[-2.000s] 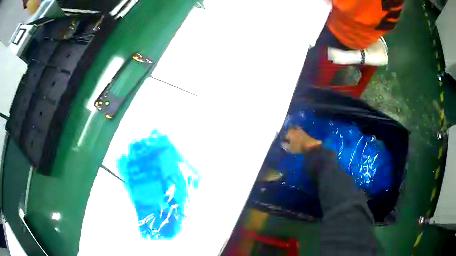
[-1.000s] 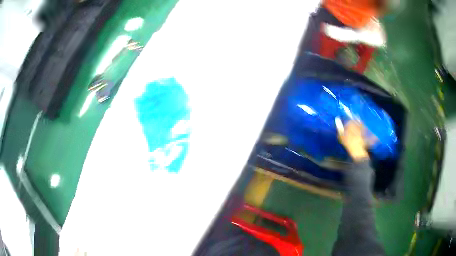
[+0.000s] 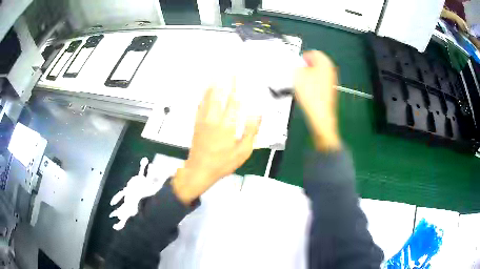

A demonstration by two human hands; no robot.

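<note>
My left hand [image 3: 218, 136] is over the cream end plate [image 3: 176, 128], thumb apart from the fingers. Its fingertips are washed out in glare, so any hold is hidden. My right hand [image 3: 318, 92] is blurred at the plate's right edge, fingers bent. A small dark piece [image 3: 281, 92] shows beside its fingertips; whether it is gripped is unclear. A dark end of a phone middle frame [image 3: 258, 30] shows blurred at the plate's far edge. Several phone middle frames, one of them nearer [image 3: 130, 61], lie on the white feed belt [image 3: 173, 68] to the left.
White work gloves [image 3: 129, 199] lie left of my left forearm. A black blister tray [image 3: 421, 94] is on the green belt [image 3: 337, 178] at right. Crumpled blue film [image 3: 421, 247] lies on the white bench sheets [image 3: 387, 218] at lower right. A grey metal machine [image 3: 68, 168] stands at left.
The view has swung left from the blue-filled bin to the feed belt. My right hand has left the bin and is at the end plate. My left hand has come into view.
</note>
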